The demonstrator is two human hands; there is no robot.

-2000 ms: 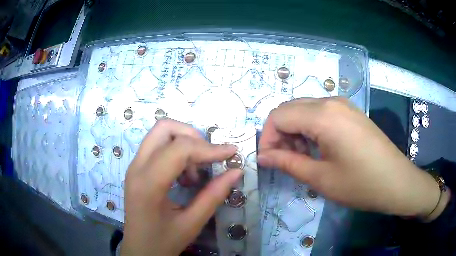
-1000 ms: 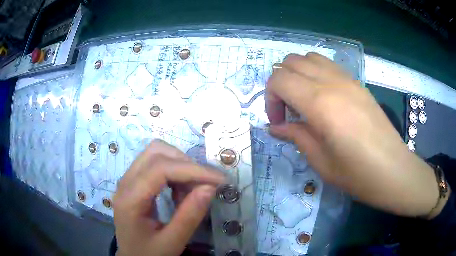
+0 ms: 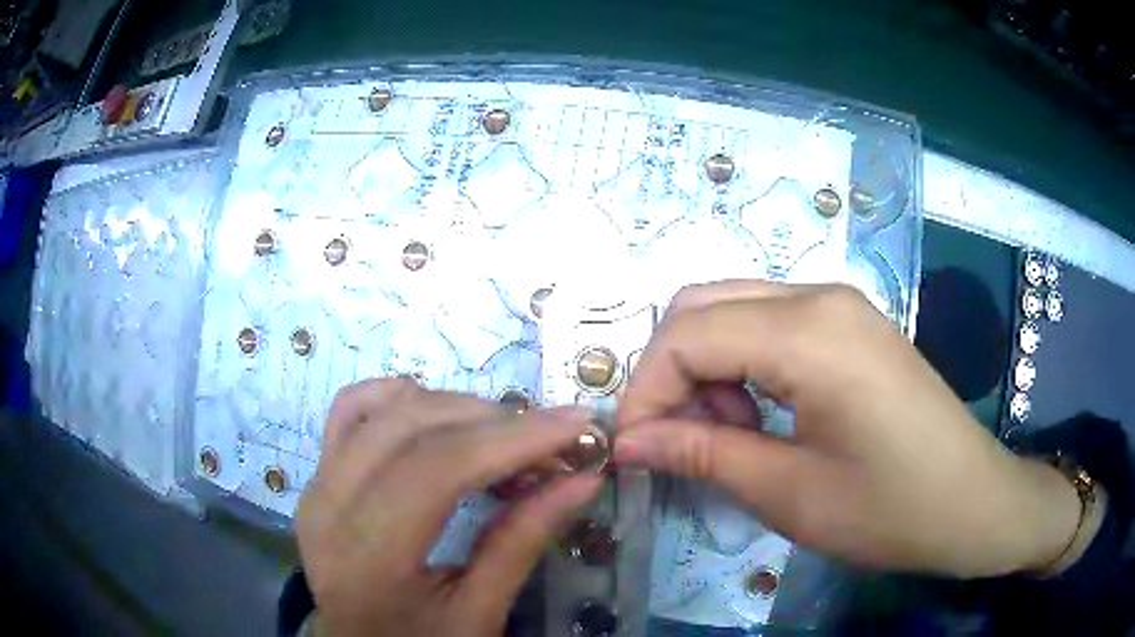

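Observation:
A strip fixture (image 3: 566,334) stands upright in the picture over the large clear tray. Its top seat holds a round component (image 3: 596,367) with a gold centre and silver rim. Lower seats show darker centres (image 3: 594,618). My left hand (image 3: 436,485) has thumb and index finger around the second seat, at a shiny disc (image 3: 585,448). My right hand (image 3: 797,423) has its thumb and index tips together at the right edge of the same seat. Whether either hand grips a part is hidden or blurred.
The large clear tray (image 3: 906,187) lies over printed white paper, with copper-coloured discs (image 3: 415,255) scattered about. A second clear tray (image 3: 112,324) is at left. Small silver discs (image 3: 1031,339) line a dark plate at right. A red button (image 3: 116,105) is at upper left.
My right hand left the strip's side for the upper tray, then came back down to the second seat. My left hand moved from the top seat to the second.

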